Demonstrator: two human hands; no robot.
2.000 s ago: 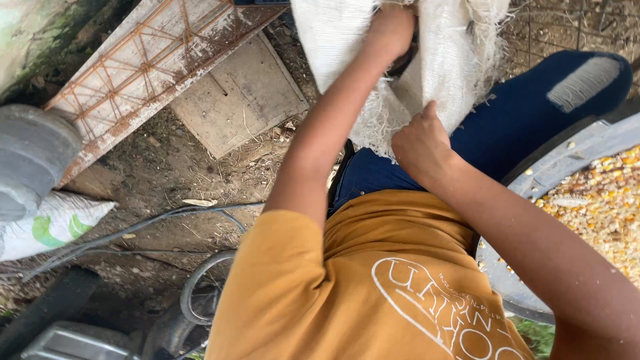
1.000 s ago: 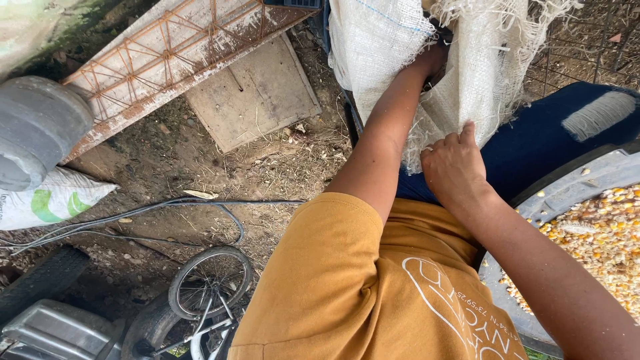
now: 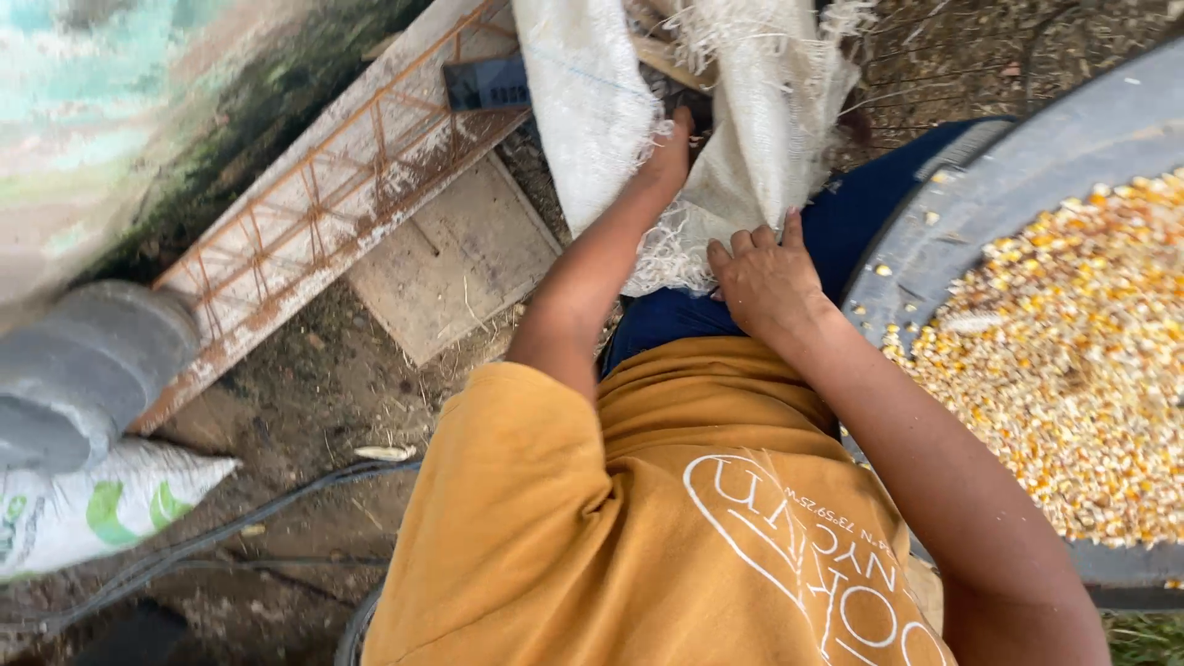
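A frayed white woven plastic sack (image 3: 587,111) hangs open over my lap, between my blue jeans-clad legs. My left hand (image 3: 673,153) reaches into the sack's opening; its fingertips are hidden in the dark gap, so its grasp does not show. On the near right edge of the sack lies my right hand (image 3: 770,277), back up, its fingers bent over the fabric and its thumb mostly hidden. Just right of my right forearm stands a wide grey tub (image 3: 934,217) holding yellow and whitish corn kernels (image 3: 1091,370).
A rusty rebar frame (image 3: 314,199) lies along a pale board at the left, beside a flat square panel (image 3: 453,259). Farther left are a grey plastic container (image 3: 102,361) and a printed white sack (image 3: 120,499). Dark cables (image 3: 231,518) cross the dirt floor.
My left hand stays inside the sack opening, and my right hand remains at its edge, its fingers now more spread. The view has shifted, showing more of the corn tub.
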